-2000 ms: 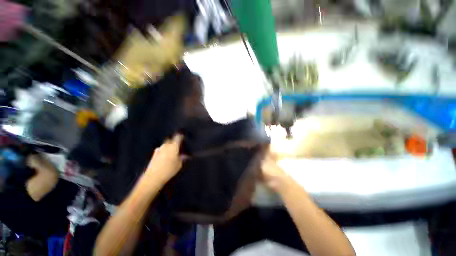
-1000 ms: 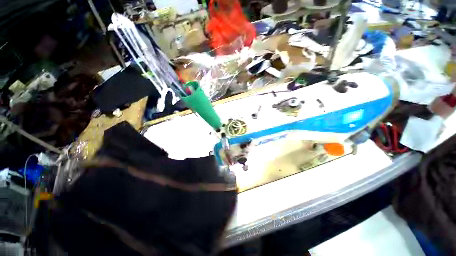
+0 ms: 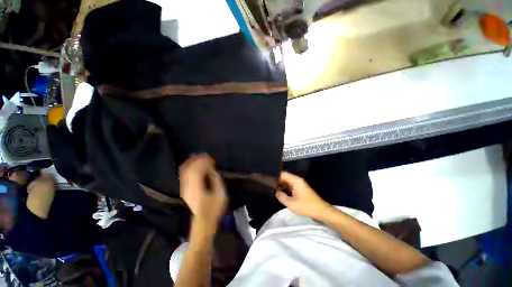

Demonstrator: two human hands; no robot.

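Note:
The black garment (image 3: 224,123) with brown strips (image 3: 224,88) lies over the left of the machine table and hangs over its front edge. Its upper right corner is at the lit presser foot and needle (image 3: 277,54). My left hand (image 3: 203,188) is on the garment near the lower brown strip, fingers curled; what its fingertips hold is partly hidden. My right hand (image 3: 296,193) pinches the garment's right edge at the end of that strip, below the table edge.
Green snips (image 3: 438,51) and an orange-capped item (image 3: 494,29) lie on the machine bed. A measuring tape strip (image 3: 393,127) runs along the front edge. Another person's arm (image 3: 42,195) shows at far left. A white panel (image 3: 443,193) is at lower right.
The view has tilted down and closer to the garment. Both hands, out of view one second ago, now show at its lower part. The garment's edge still reaches the needle area.

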